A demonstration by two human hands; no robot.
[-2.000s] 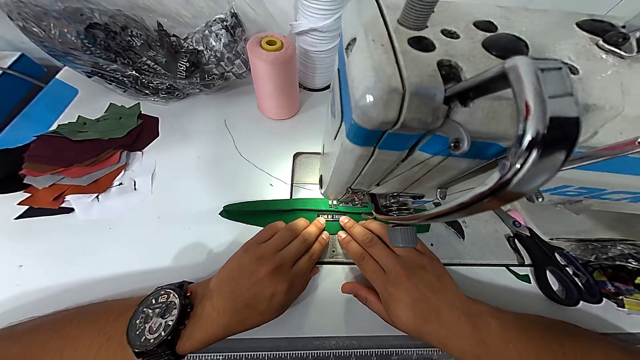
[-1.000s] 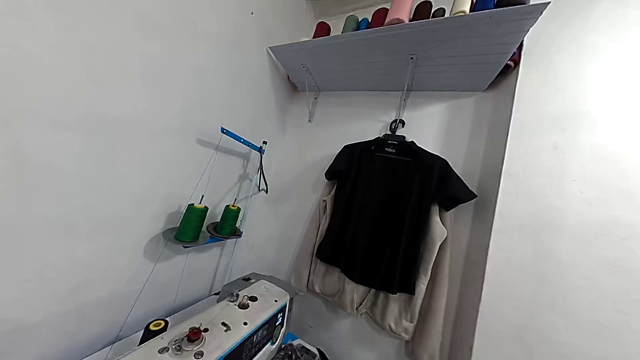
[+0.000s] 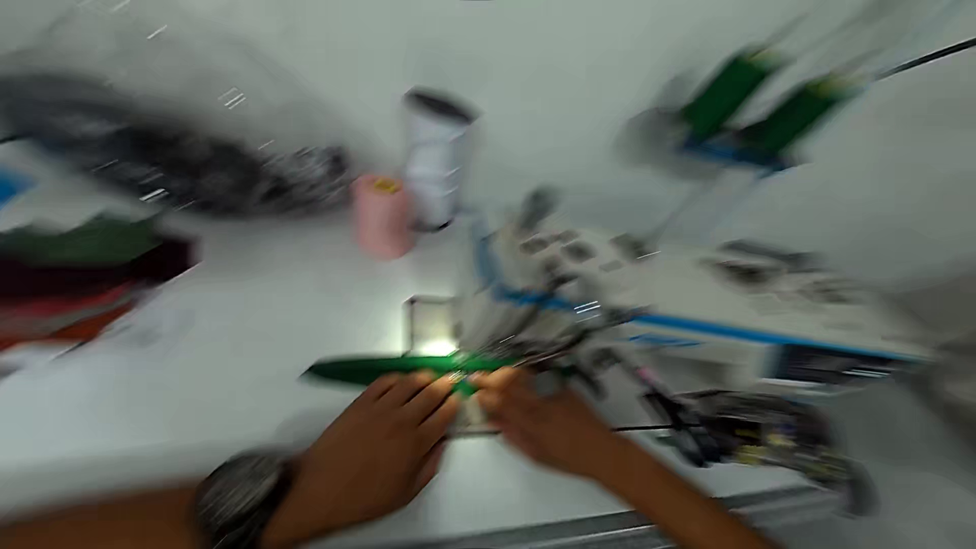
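Note:
Everything is motion-blurred. A strip of green fabric (image 3: 354, 369) lies across the bed of a white and blue sewing machine (image 3: 732, 305), near its lit needle area. My left hand (image 3: 389, 435), with a black watch (image 3: 242, 494) on the wrist, rests its fingertips on the fabric's near edge. Close to its right, my right hand (image 3: 534, 419) has its fingers bent at the fabric, beside the needle area. A small label seems to lie between the fingertips. Whether the right fingers pinch anything is too blurred to tell.
Behind the hands stand a pink thread cone (image 3: 383, 217) and a white roll (image 3: 436, 164). Coloured fabric pieces (image 3: 84, 267) lie at the left, under a plastic bag (image 3: 191, 164). Dark-handled scissors (image 3: 679, 419) lie at the right. Green thread cones (image 3: 728, 91) sit on a stand.
The view swung up to the wall and shelf, then back down to the machine. Compared with two seconds ago, my right hand's fingers are more bent at the fabric.

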